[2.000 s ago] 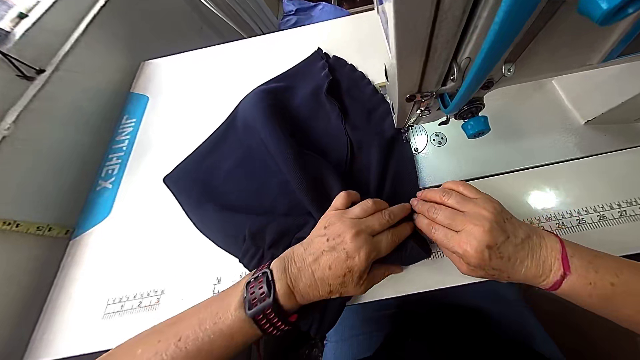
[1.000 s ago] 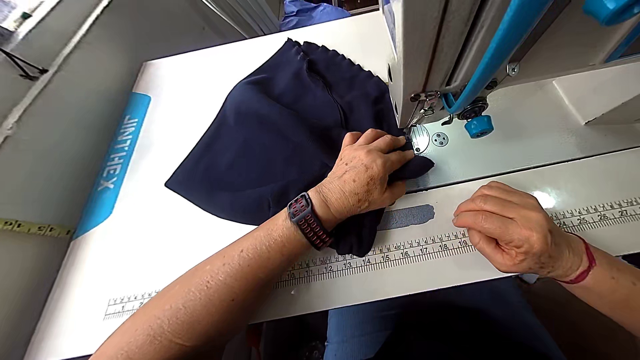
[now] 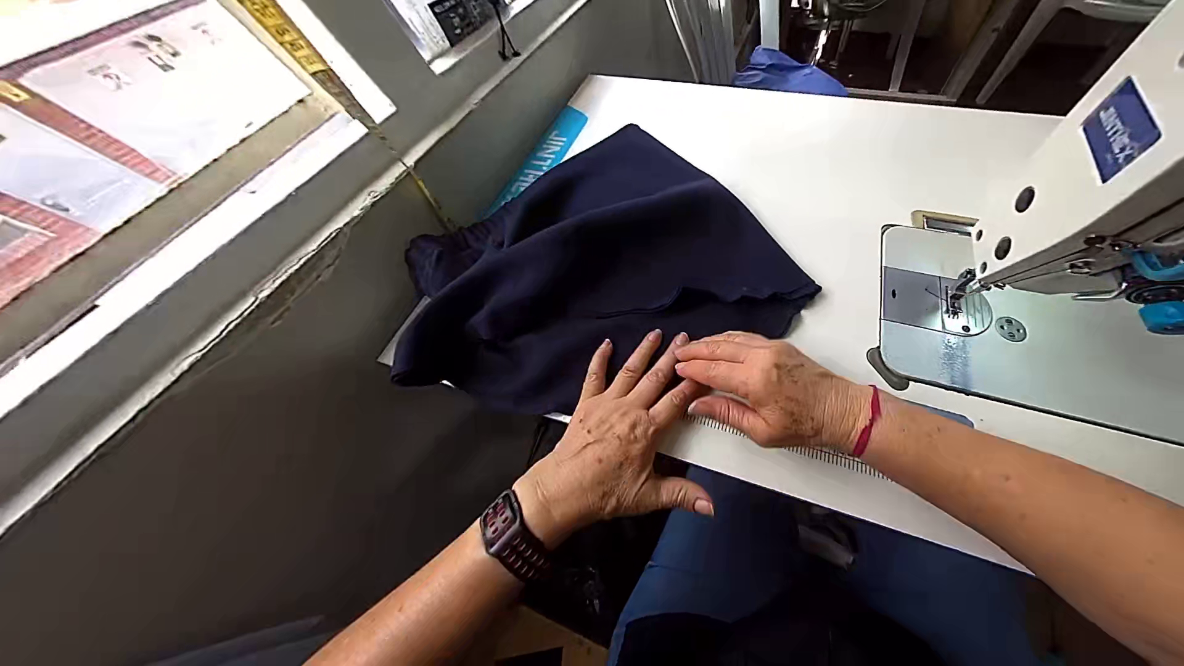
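A dark navy piece of fabric lies partly folded on the white sewing table, left of the sewing machine. Its gathered part rests at the table's left end. My left hand, with a watch on the wrist, lies flat with spread fingers on the fabric's near edge. Beside it, my right hand has bent fingers whose tips touch the left hand's fingers at that same edge; whether it pinches cloth is hidden. The presser foot stands over the needle plate, apart from the fabric.
A printed ruler runs along the table's front edge. A grey wall with a window ledge borders the left side, where a yellow measuring tape hangs. Blue material lies behind the table.
The navy fabric has come away from the needle area and moved left across the table. My right hand, apart from the left one a second ago, now touches it. The view has swung left.
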